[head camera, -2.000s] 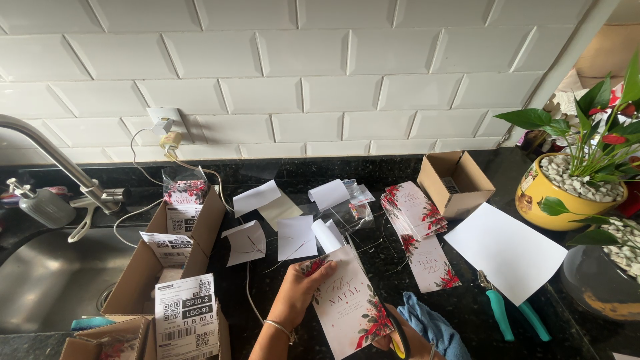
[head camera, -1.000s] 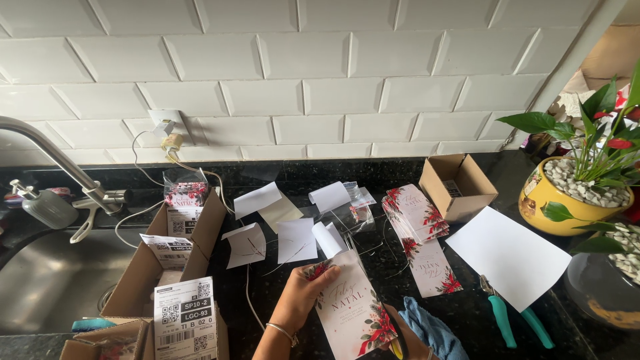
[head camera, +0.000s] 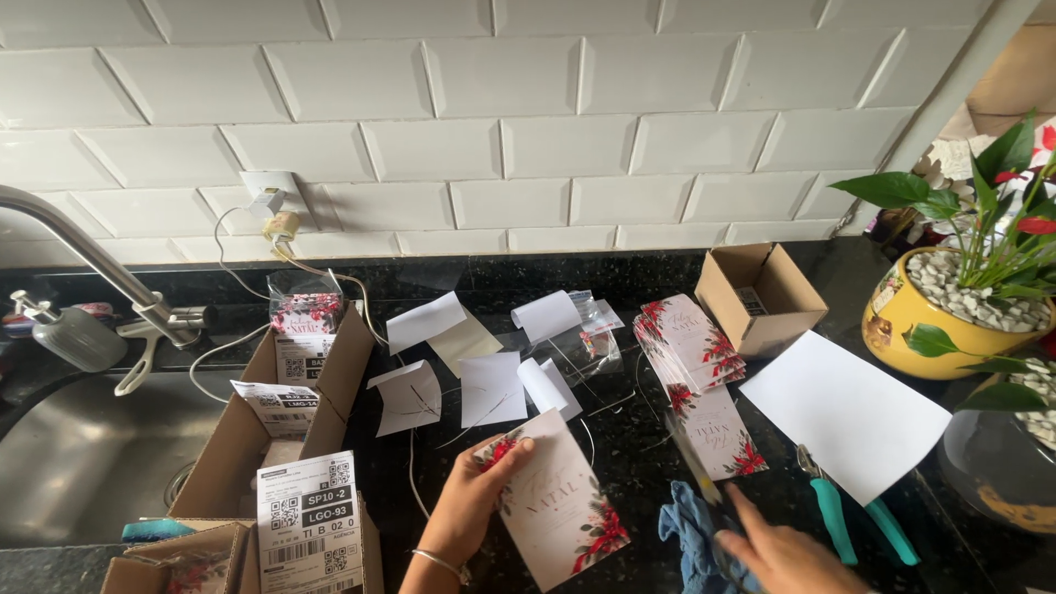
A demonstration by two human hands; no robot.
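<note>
My left hand [head camera: 485,503] pinches the upper left side of a printed Christmas card [head camera: 561,503] with red flowers, held over the black counter. To its right, my right hand [head camera: 767,536] is blurred, its index finger extended. A blurred blade-like tool with some yellow [head camera: 700,470] lies at or in that hand; whether it is gripped is unclear. A crumpled blue cloth [head camera: 689,536] sits beside it. Behind, a stack of similar cards [head camera: 689,342] overlaps another card [head camera: 718,433]. White paper pieces [head camera: 492,388] and thin wires lie behind my left hand.
Cardboard boxes [head camera: 219,462] with labelled parcels stand at left by the steel sink [head camera: 91,462]. At right are an open cardboard box [head camera: 763,305], a white sheet [head camera: 850,412], teal-handled pliers [head camera: 833,503] and a yellow plant pot [head camera: 949,322]. A power cable [head camera: 363,289] runs from the wall socket.
My right hand, earlier at the card's lower right edge, has moved right, away from the card. The blurred tool now shows over the cloth and loose card. My left hand still holds its card.
</note>
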